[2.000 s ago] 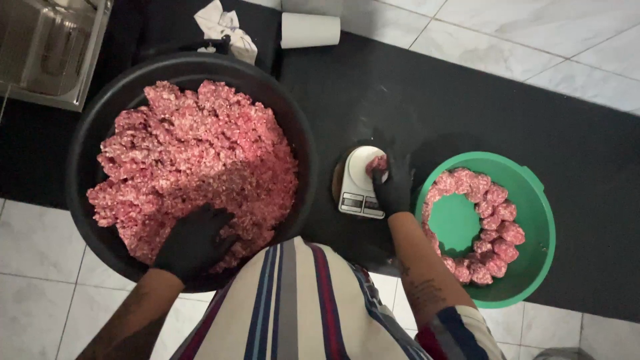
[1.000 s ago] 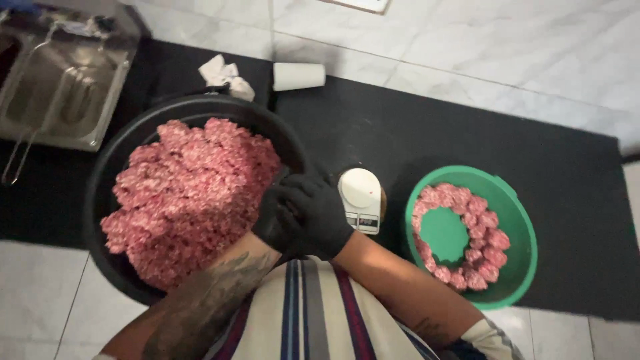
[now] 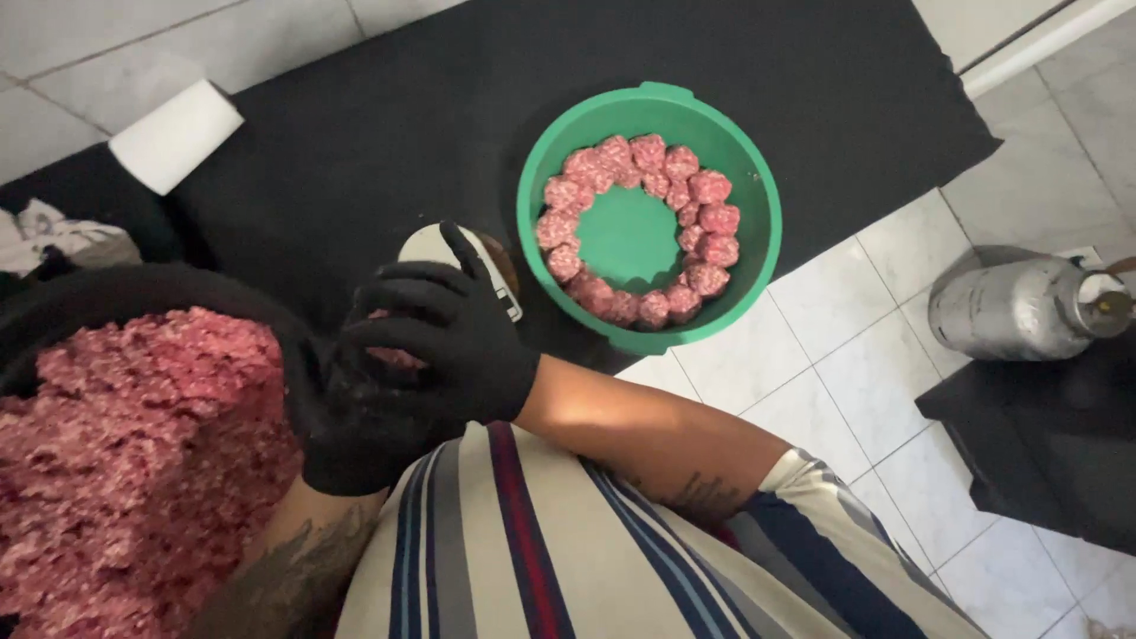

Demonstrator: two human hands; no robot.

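Observation:
My left hand [image 3: 355, 435] and my right hand [image 3: 453, 346], both in black gloves, are cupped together around a lump of ground meat [image 3: 395, 351], which shows between the right fingers. They are at the right side of the black tub [image 3: 169, 288], which holds a large mass of ground meat [image 3: 133, 470]. Partly hidden behind my right hand lies the white kitchen scale [image 3: 435, 246]. To its right stands the green plastic bowl [image 3: 772, 222], with meatballs [image 3: 710, 186] lying in a ring along its wall.
A white roll or cup [image 3: 176, 138] lies on the black worktop [image 3: 373, 115] at the upper left, near a crumpled white cloth or paper [image 3: 67, 235]. On the right, a metal gas cylinder [image 3: 1003, 311] stands by a black piece of furniture [image 3: 1047, 444], over the tiled floor.
The view has swung to the right. My right hand has left the scale and joined my left hand, which was in the meat two seconds ago. Meat now shows between the hands.

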